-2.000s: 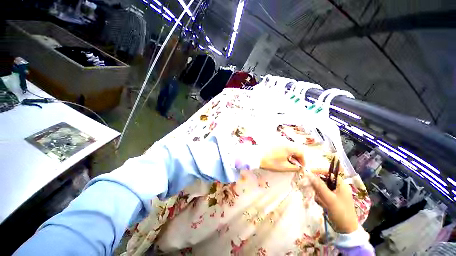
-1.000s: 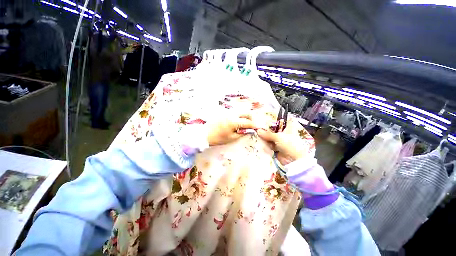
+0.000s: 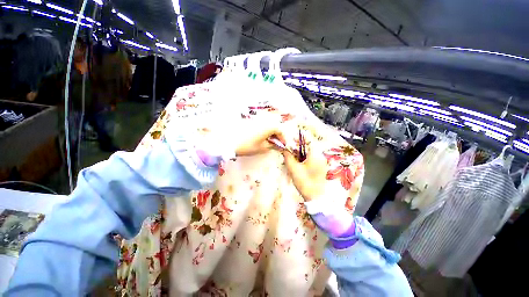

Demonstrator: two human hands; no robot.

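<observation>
A cream floral blouse (image 3: 232,232) hangs in front of me at the near end of a row of white hangers (image 3: 284,58). My left hand (image 3: 255,140) pinches the blouse cloth at the upper front. My right hand (image 3: 307,168) meets it there, its fingertips on the same cloth. Dark thread snips (image 3: 301,145) stick up out of my right hand, held in the palm. The fingertips are close together, and any thread or button between them is too small to tell.
A thick grey rail (image 3: 406,57) runs above the blouse to the right. Striped garments (image 3: 458,214) hang at the right. A white table (image 3: 29,200) with a printed picture sheet (image 3: 17,229) is at the lower left. A box (image 3: 29,145) and people stand behind.
The view has swung right, so the blouse sits further left and the table has slid toward the left edge. Both hands stay together at the blouse front, and the snips remain in my right hand.
</observation>
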